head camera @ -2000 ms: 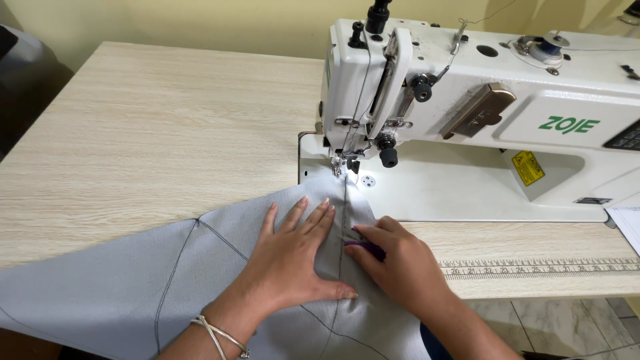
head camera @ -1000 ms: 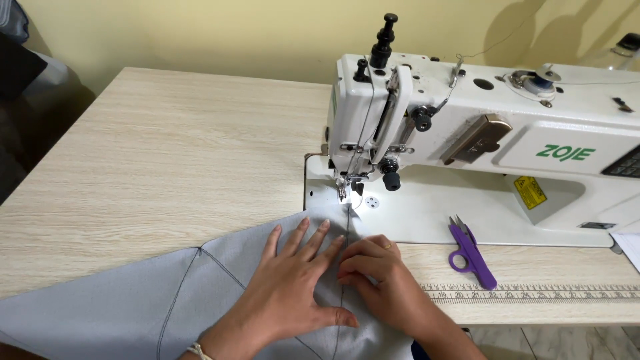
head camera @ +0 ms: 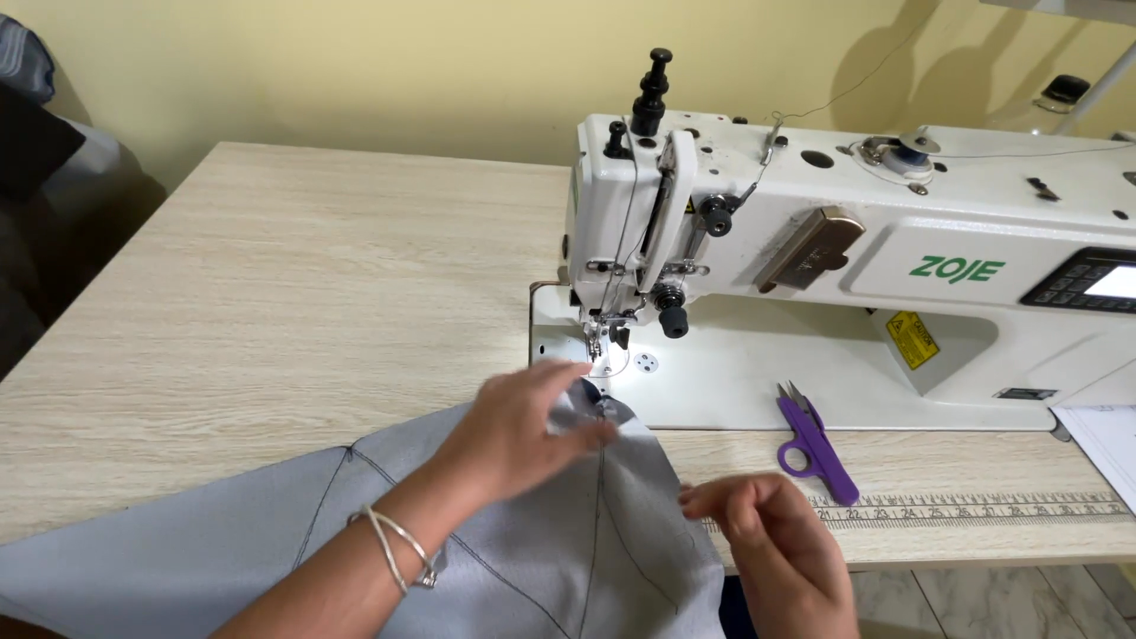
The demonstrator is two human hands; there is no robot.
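Note:
Grey-blue fabric (head camera: 524,541) with dark stitched seams lies across the table front, its upper edge close to the presser foot (head camera: 595,342) of a white sewing machine (head camera: 763,177). My left hand (head camera: 519,430), a bracelet at its wrist, is over that upper edge, thumb and fingers apart and slightly blurred. Beside the fabric's right edge, my right hand (head camera: 777,546) has its fingers bent and thumb close to them; whether a thread is between them cannot be seen. Purple thread snips (head camera: 816,448) lie to the right, blades on the machine bed.
A measuring tape or printed scale (head camera: 967,510) runs along the front edge of the wooden table (head camera: 311,293). White paper (head camera: 1105,444) lies at the far right. A thread spool area and a bottle (head camera: 1047,106) are at the back right.
The purple snips, in my right hand two seconds ago, lie by the machine bed. My left hand has risen off the fabric it was flat on, and my right hand has moved right.

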